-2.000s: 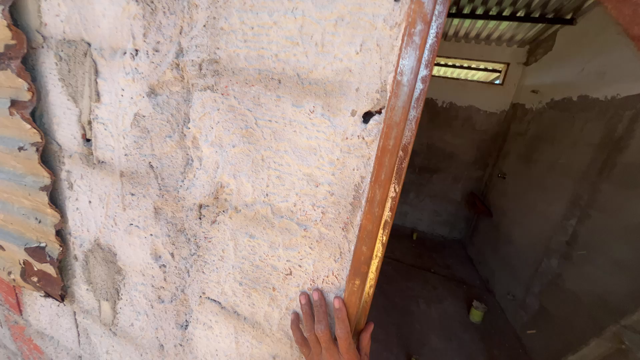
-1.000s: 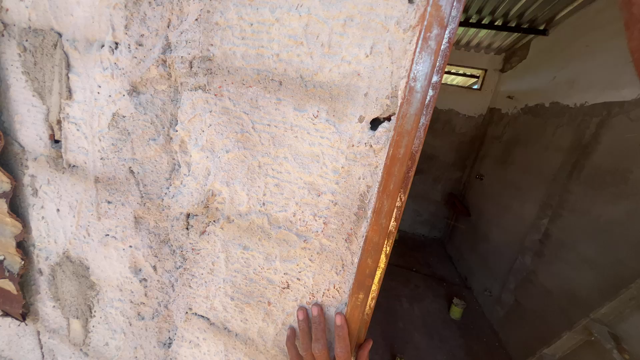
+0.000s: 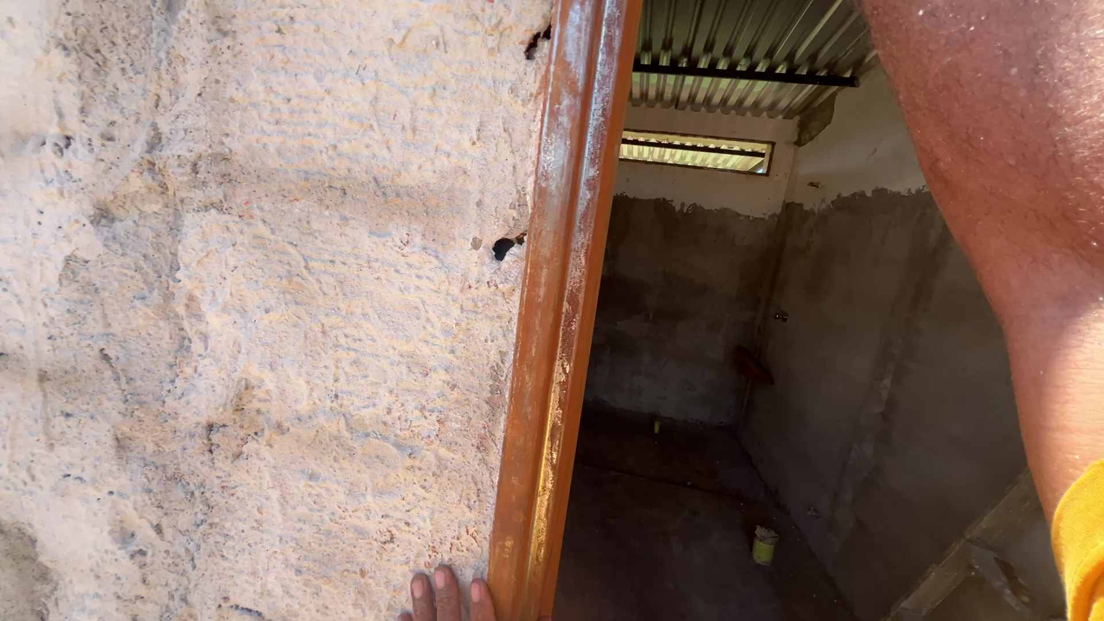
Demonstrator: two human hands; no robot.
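Note:
My left hand (image 3: 448, 597) is at the bottom edge, its fingertips resting on the rough plastered wall (image 3: 328, 328) just left of the door frame. Its fingers are slightly apart and it holds nothing that shows; the palm and most of the thumb are cut off. The reddish-brown metal door frame (image 3: 556, 285), worn and paint-streaked, runs up the picture at a slight tilt. My right arm, bare below a yellow sleeve (image 3: 1082, 539), reaches upward along the right edge, and its hand is out of view. Beside the frame, the plaster has a small dark hole (image 3: 504, 248).
Through the doorway lies a dim room with part-rendered walls (image 3: 690, 319), a corrugated metal roof (image 3: 733, 39) and a narrow window opening (image 3: 694, 153). A yellow-green pipe stub or container (image 3: 763, 545) stands on the floor. A wooden piece (image 3: 966, 552) slants at lower right.
My right arm has come into view at the right. My left hand stays against the wall beside the frame. The view has shifted, and the corrugated sheet at the left is out of sight.

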